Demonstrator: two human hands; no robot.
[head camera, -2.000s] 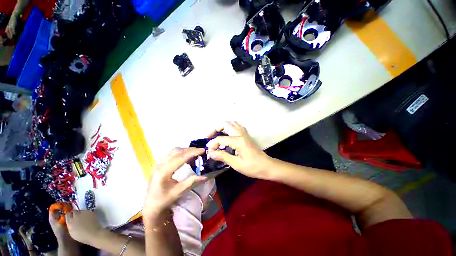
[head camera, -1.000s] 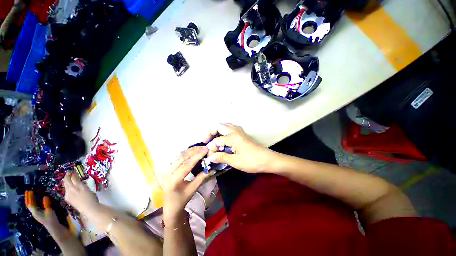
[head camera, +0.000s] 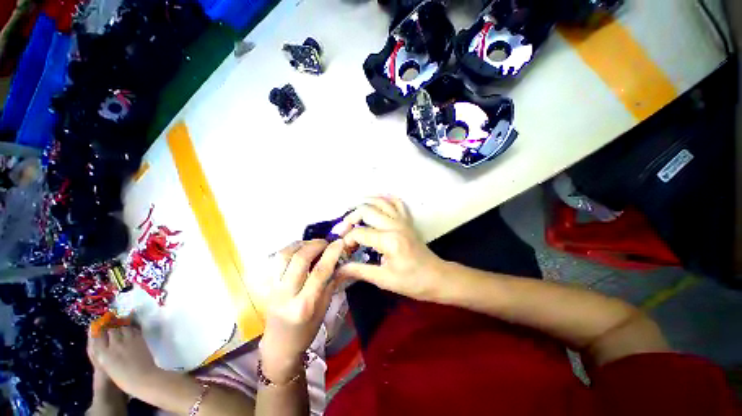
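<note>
My left hand (head camera: 297, 296) and my right hand (head camera: 390, 248) are together near the bench's front edge, both on a black housing (head camera: 320, 230). The fingertips of both hands meet over the housing and hide most of it. A small part between the fingers is too hidden to tell. Two camera modules, one at the back (head camera: 304, 55) and one nearer (head camera: 286, 103), lie apart on the bench. A fitted housing (head camera: 462, 122) with a white disc, red wires and an upright metallic module stands right of them.
More black housings (head camera: 409, 57) stand behind the fitted one. Yellow-orange tape (head camera: 203, 207) crosses the white bench (head camera: 342, 154). Red and white wire leads (head camera: 152, 264) lie at the left near a neighbour's hands (head camera: 122, 357). Black parts (head camera: 114, 162) are heaped along the far side.
My left fingers have closed in towards my right fingertips over the housing. The neighbour's hands shifted left, then came back together near the wires. The view has moved slightly.
</note>
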